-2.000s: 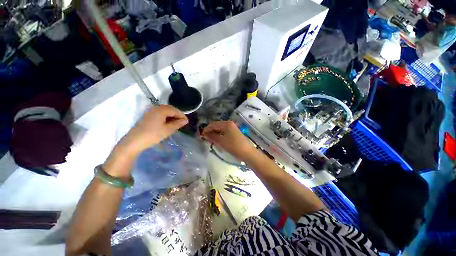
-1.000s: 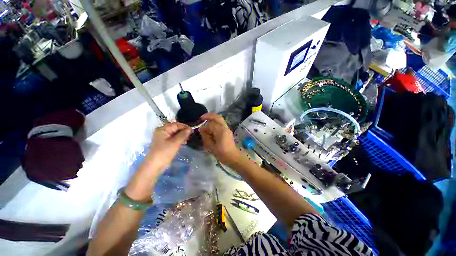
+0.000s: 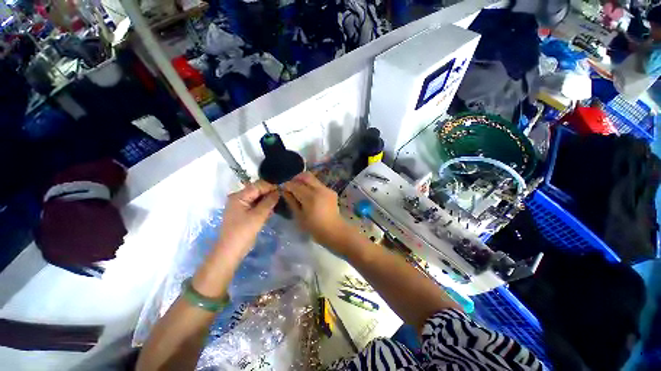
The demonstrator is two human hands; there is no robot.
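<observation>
My left hand (image 3: 250,206) and my right hand (image 3: 310,204) meet at the fingertips just in front of a black thread cone (image 3: 280,161) on its spindle. The fingers of both hands are pinched together. Whatever is between the fingertips is too small to make out. The grey-white button machine head (image 3: 427,228) lies to the right of my right hand. A clear plastic bag (image 3: 254,326) with small gold-brown bits lies below my hands.
A white control box (image 3: 417,87) stands behind the machine, with a black and yellow bottle (image 3: 372,148) beside it. A green button bowl (image 3: 485,145) and blue crates (image 3: 572,224) are at right. A maroon cloth item (image 3: 80,217) lies at left. Yellow-handled snips (image 3: 327,317) lie near the bag.
Both hands have stayed near the cone and their fingertips have come together. A short pale strand seen between them one second ago no longer shows clearly.
</observation>
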